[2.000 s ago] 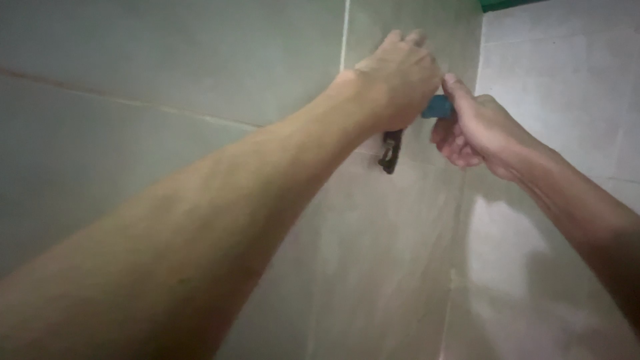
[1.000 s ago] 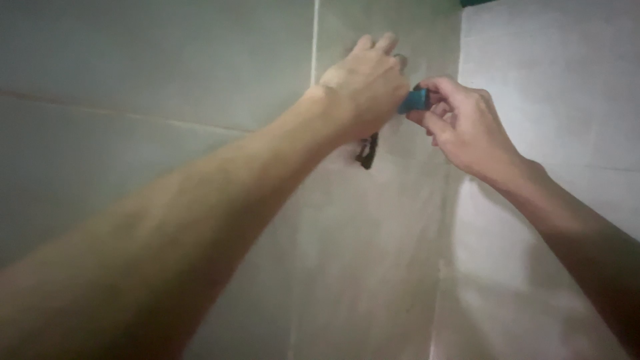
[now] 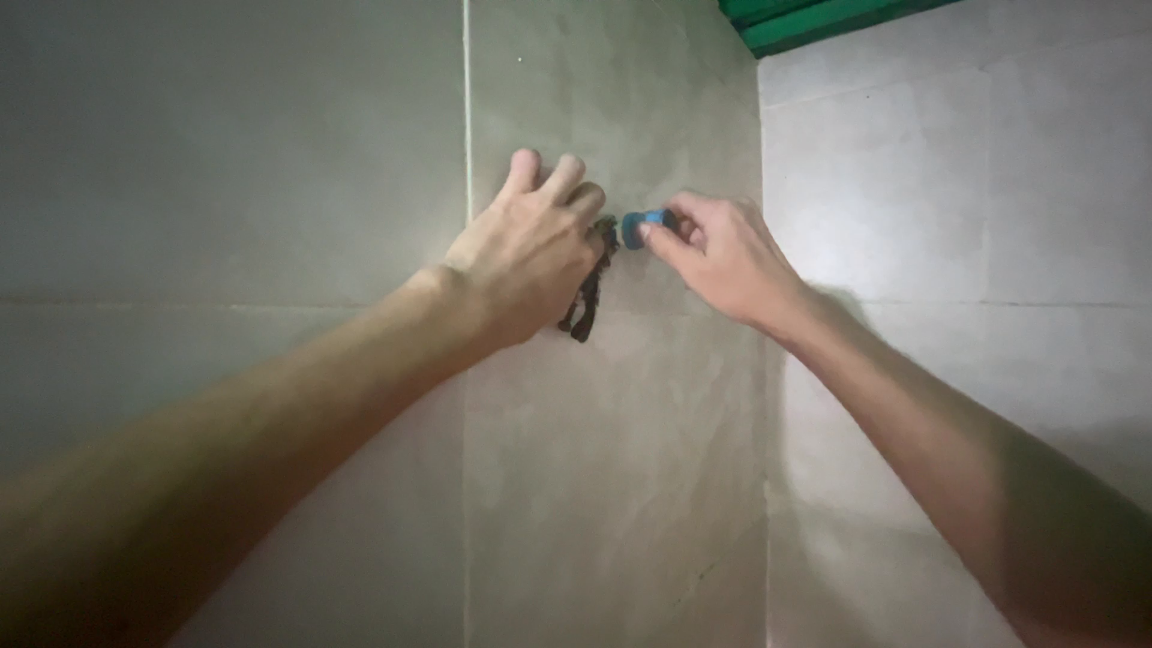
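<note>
My left hand [image 3: 531,247] is against a grey tiled wall in the head view, its fingers curled around a dark, ragged object [image 3: 587,301] whose ends hang below the palm. What this object is, I cannot tell. Just right of it, my right hand [image 3: 724,247] pinches a small blue cylindrical piece [image 3: 643,228] between thumb and fingers. The left end of the blue piece is close to the top of the dark object, with a narrow gap seen between them. My left palm hides part of the dark object.
Large grey tiles [image 3: 612,468] with pale joints cover the wall. A corner lies right of my hands, where a lighter tiled wall [image 3: 972,198] begins. A green ridged edge [image 3: 828,22] runs along the top right. Shadows of my arm fall on the right wall.
The blue piece, earlier touching or partly behind my left hand, now shows more fully beside it. More of the dark object's upper part is visible. The view has shifted.
</note>
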